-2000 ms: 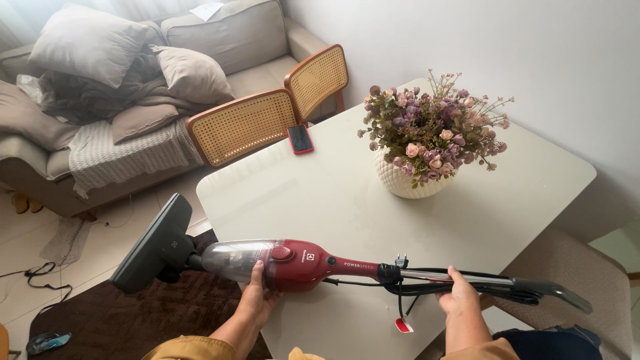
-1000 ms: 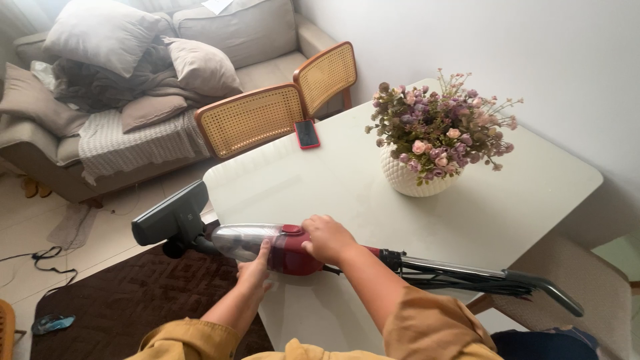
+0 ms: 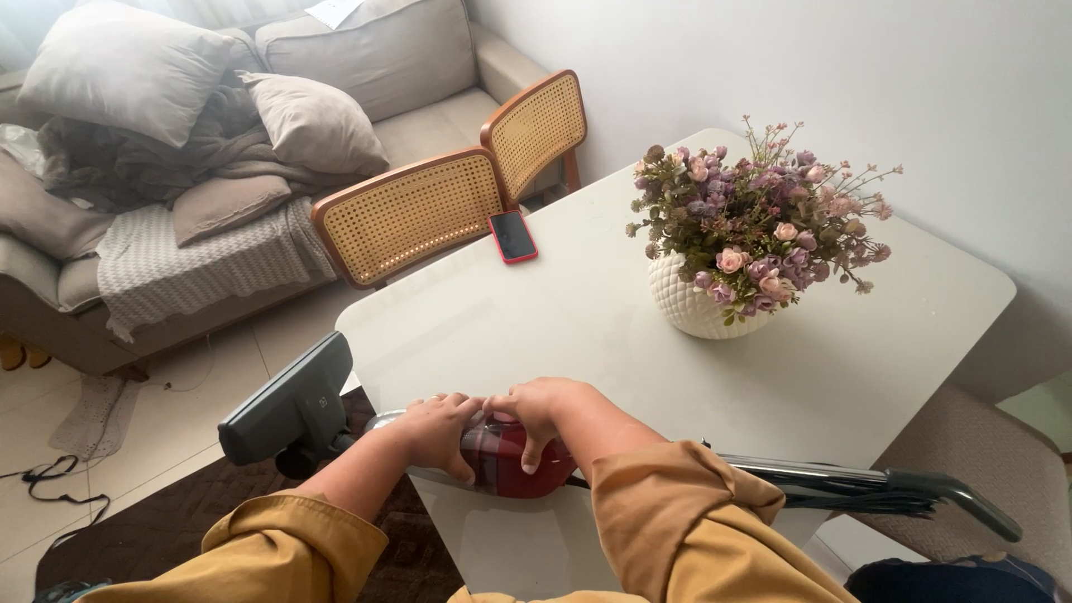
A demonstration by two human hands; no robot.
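A red and dark stick vacuum cleaner point(image 3: 523, 465) lies across the near side of the white table. Its grey floor head point(image 3: 289, 402) sticks out past the left edge, and its metal tube and black curved handle point(image 3: 955, 498) reach to the right, with a bundled black cord alongside. My left hand point(image 3: 440, 431) grips the clear dust container from above. Beside it, my right hand point(image 3: 536, 410) holds the red motor body, thumb on the near side and fingers over the top. The fingertips of both hands nearly meet. My right forearm hides the middle of the vacuum.
A white textured vase point(image 3: 703, 301) of pink and purple flowers stands on the table point(image 3: 603, 335). A red-edged phone point(image 3: 512, 237) lies near two cane-backed chairs point(image 3: 419, 213). Behind is a sofa point(image 3: 435, 117) with cushions and blankets. A black cord point(image 3: 63, 494) lies on the floor.
My right hand has moved left from the metal tube to the red body. My left hand has shifted from below the vacuum onto the top of its clear container.
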